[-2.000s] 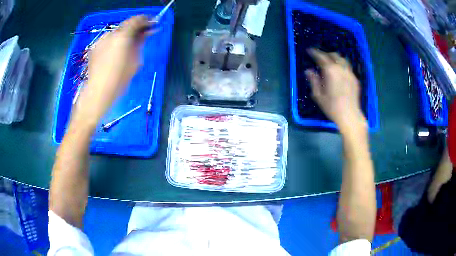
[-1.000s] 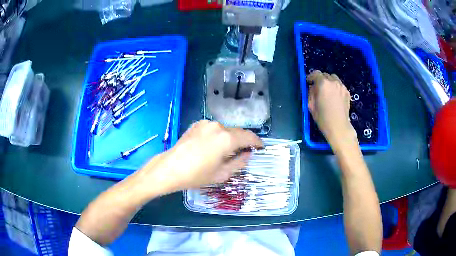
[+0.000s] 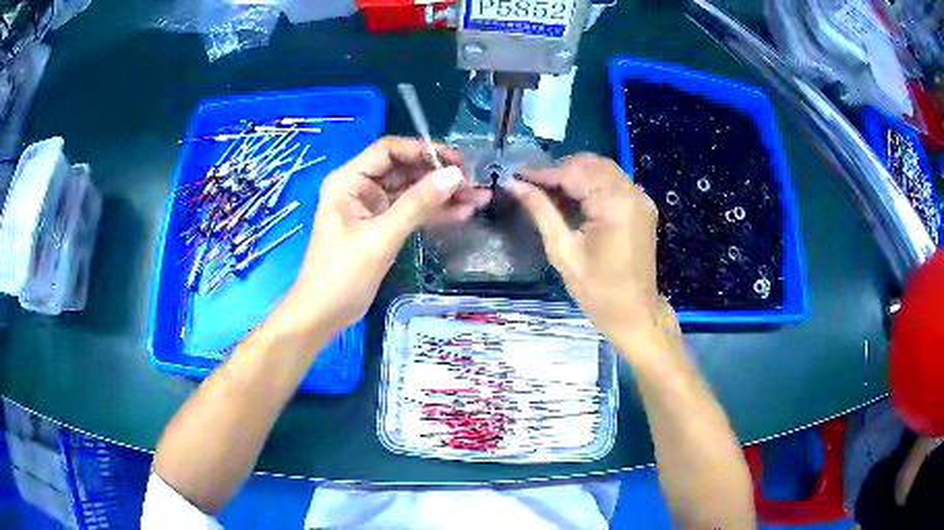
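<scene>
My left hand pinches a thin white rod, which slants up and left from the fingertips. My right hand has its thumb and index finger together at the small metal fixture, with a tiny dark piece at the fingertips. Both sets of fingertips nearly meet in front of the fixture, below the ram, and partly hide it. The press base plate shows below the hands. The clear box of red-and-white rods lies nearest me.
The left blue tray holds scattered rods. The right blue tray holds black and a few silver rings. The press head is top centre. The shiny lever slants on the right. Clear boxes stand far left. A person in red is at right.
My left hand has moved from the clear box up to the fixture and now holds a rod. My right hand has left the ring tray and come in to the fixture.
</scene>
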